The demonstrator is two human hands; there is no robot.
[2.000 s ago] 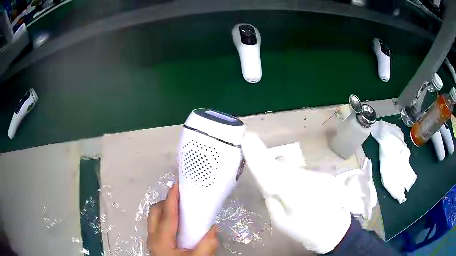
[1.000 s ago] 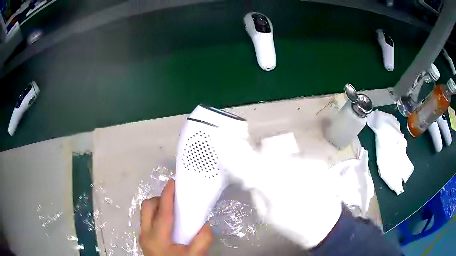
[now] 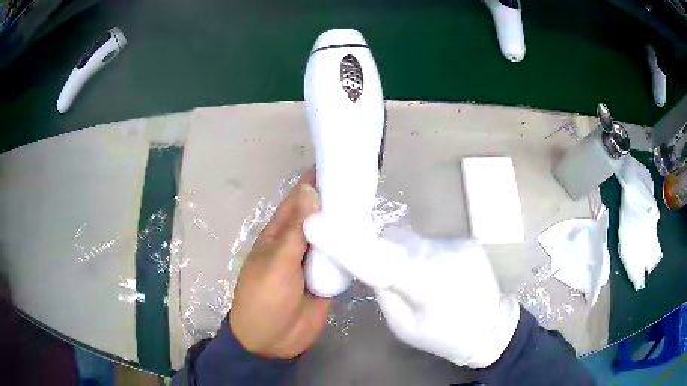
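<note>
A white handset stands up in front of me, wide head at the top, with its oval vent facing me and a thin black seam near the head. My bare left hand holds its lower part from the left and behind. My right hand, in a white glove, lies across the handle with its fingers around the front. Whether a cloth is between glove and handset cannot be told.
A white block, crumpled clear film, a white cloth and a dispenser bottle are on the mat. A longer white cloth lies at right. More handsets lie on the green belt.
The handset has turned from its dotted face to its oval vent and is higher in view. The gloved hand has moved down from the head to the handle. The view has shifted.
</note>
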